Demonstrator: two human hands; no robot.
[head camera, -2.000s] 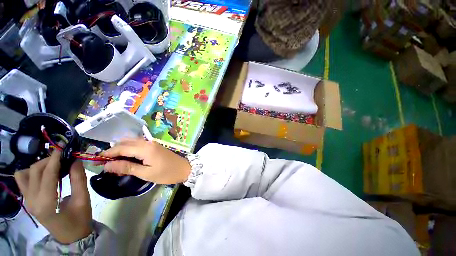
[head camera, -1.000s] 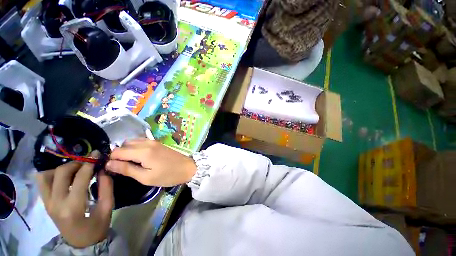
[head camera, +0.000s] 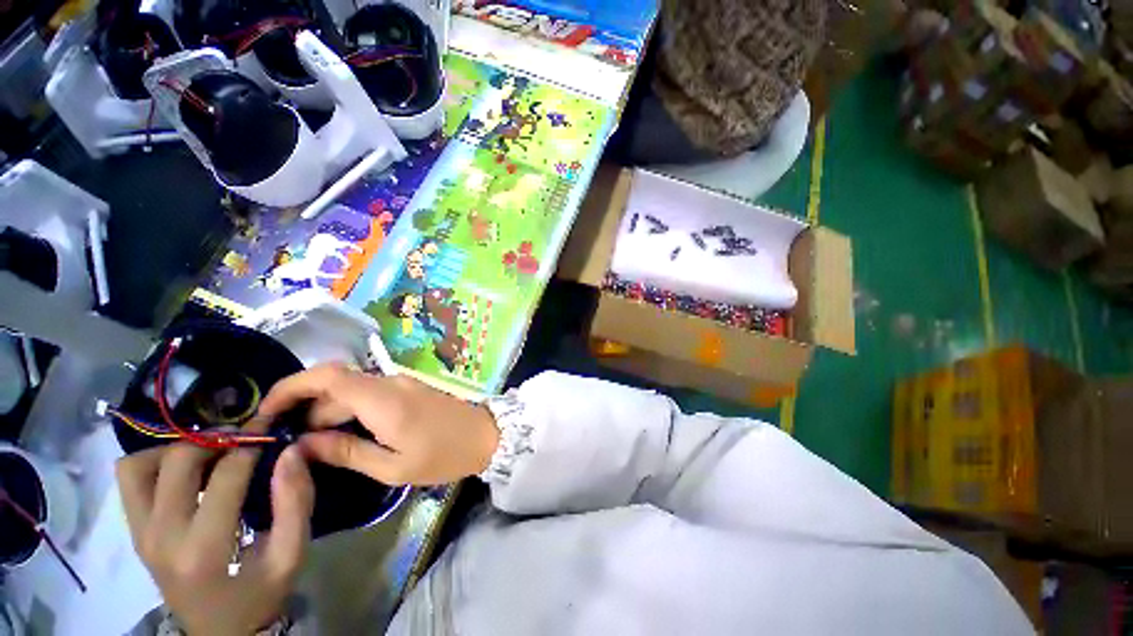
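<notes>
A black round camera housing (head camera: 224, 360) lies open on the bench at the lower left, with a white bracket (head camera: 326, 333) behind it. Red, yellow and black lead wires (head camera: 199, 435) cross its opening, and a small white plug shows at their left end. My left hand (head camera: 218, 534) holds the wires from below, at the housing's near edge. My right hand (head camera: 373, 429) pinches the wires' right end between thumb and fingers, close to my left fingertips. Another small white connector hangs below my left fingers. What lies between the fingertips is too small to tell.
Several white camera units (head camera: 242, 137) with black heads stand at the upper left. Printed sheets (head camera: 497, 224) cover the bench. An open carton (head camera: 696, 329) with small dark parts stands right of the bench. A person's knitted garment (head camera: 739, 75) shows beyond it. Yellow-taped cartons (head camera: 963, 429) stand farther right.
The housing and both hands have shifted right and slightly down in the picture. My right fingers have stayed at the wires' end, and the wires now lie across the housing opening.
</notes>
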